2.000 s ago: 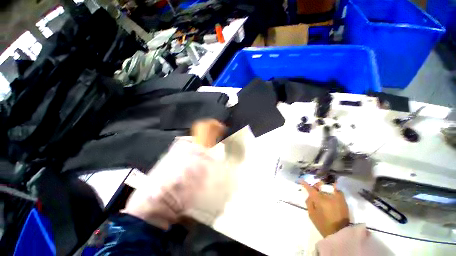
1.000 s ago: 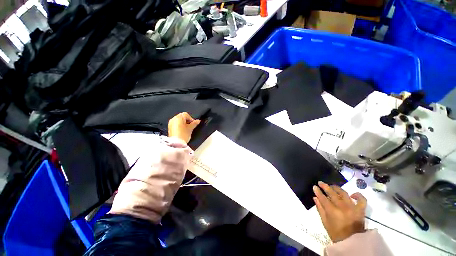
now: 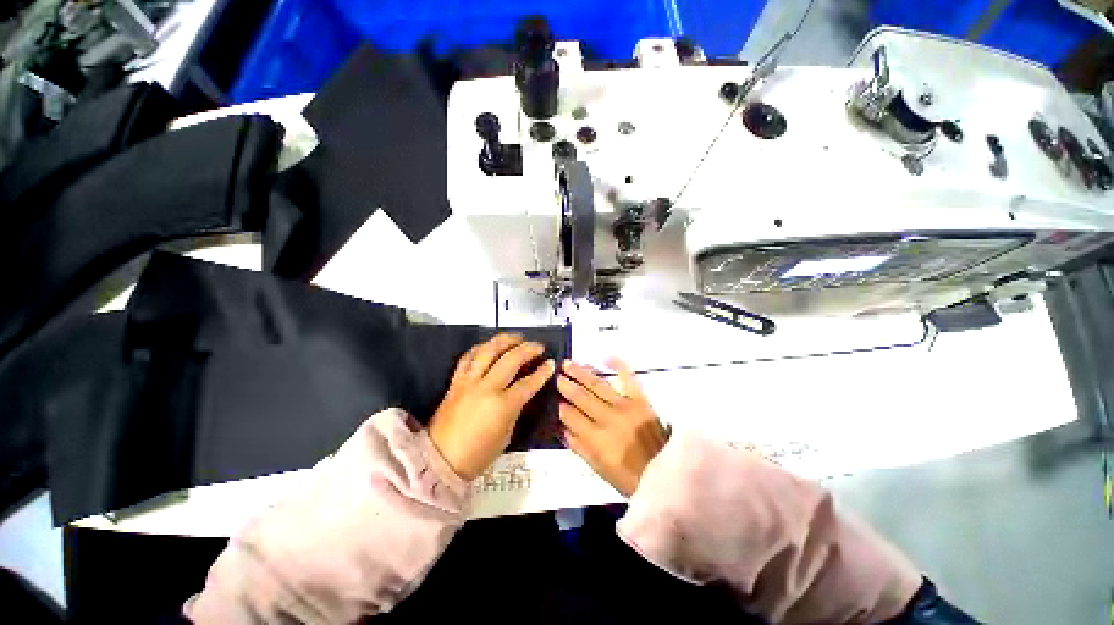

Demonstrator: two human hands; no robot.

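A black fabric panel (image 3: pixel 305 366) lies across the white table, its right end just in front of the needle area (image 3: pixel 568 293) of the white sewing machine (image 3: pixel 635 159). My left hand (image 3: pixel 491 397) lies on the panel near its right end, fingers pressing down. My right hand (image 3: pixel 607 421) is beside it, fingertips on the panel's right edge. The fabric between and under the fingers is partly hidden. Whether the foot touches the fabric is too small to tell.
Thread snips (image 3: pixel 727 314) lie on the bed below the control panel (image 3: pixel 855 263). Folded black panels (image 3: pixel 159 183) lie at the left, and another black piece (image 3: pixel 385 134) at the back. A blue bin (image 3: pixel 452 31) is behind the table.
The view has shifted toward the machine. My left hand has come from the left pile to beside my right hand. The black panel's right end has moved up to the needle area.
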